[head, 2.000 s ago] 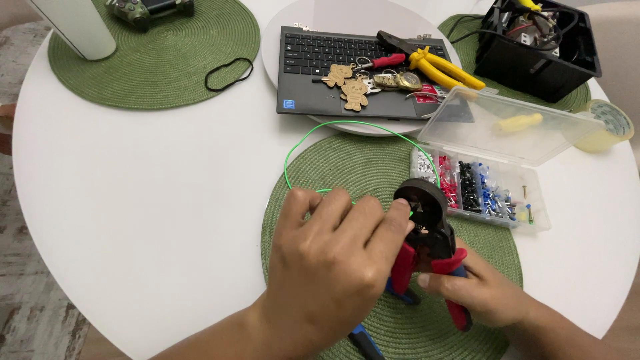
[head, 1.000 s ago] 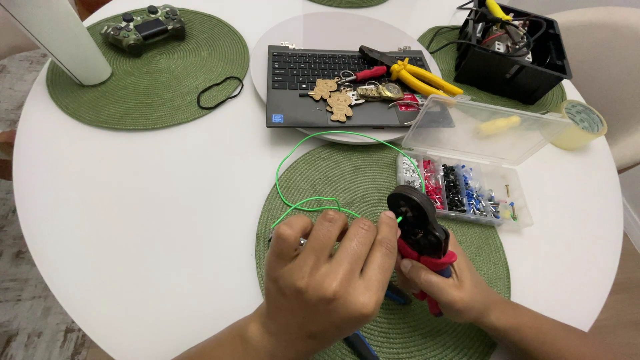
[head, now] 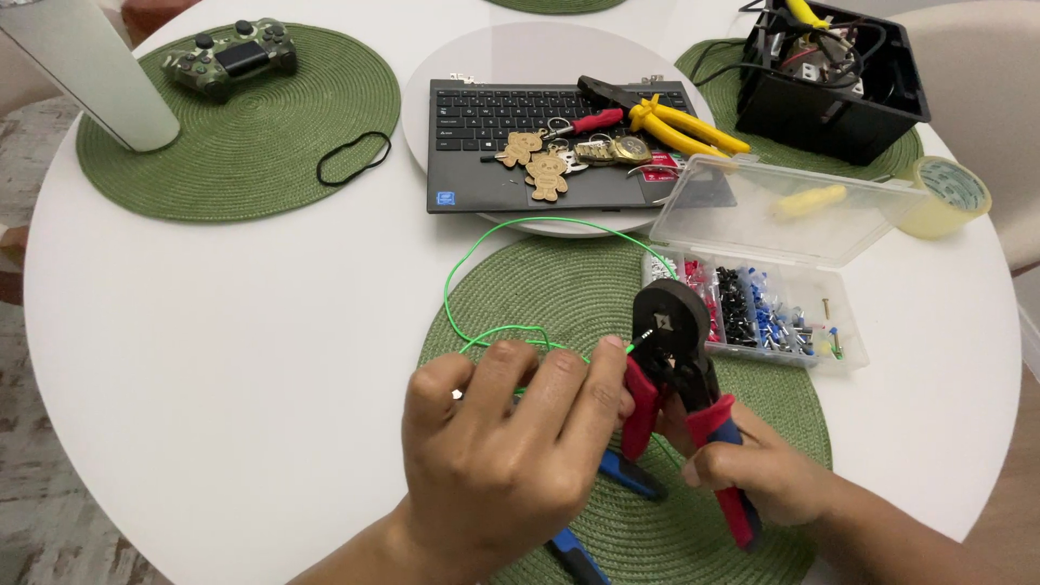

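Between thumb and forefinger my left hand (head: 512, 431) pinches a green wire (head: 449, 301) near its end. On that end sits a black-collared ferrule (head: 643, 339) with a ridged metal tip, just left of the crimper's jaw opening. My right hand (head: 764, 471) is closed around the red and blue handles of a ferrule crimping tool (head: 673, 325), its round black head upward. The wire loops back over the green woven placemat (head: 552, 276). Beneath my hands lies a tool with blue and black handles (head: 630, 474), its head hidden by my left hand.
An open plastic box of ferrules (head: 772, 357) stands beyond the crimper. Behind are a laptop base (head: 463, 179) with keychains, a watch and yellow-handled pliers (head: 682, 130), a black box of electrical parts (head: 837, 122), and a tape roll (head: 946, 199). A game controller (head: 236, 61) sits back left.
The wire end, earlier at the crimper's jaw opening, is now outside it with the ferrule's ridged metal tip showing. The crimper's handles look spread wider apart.
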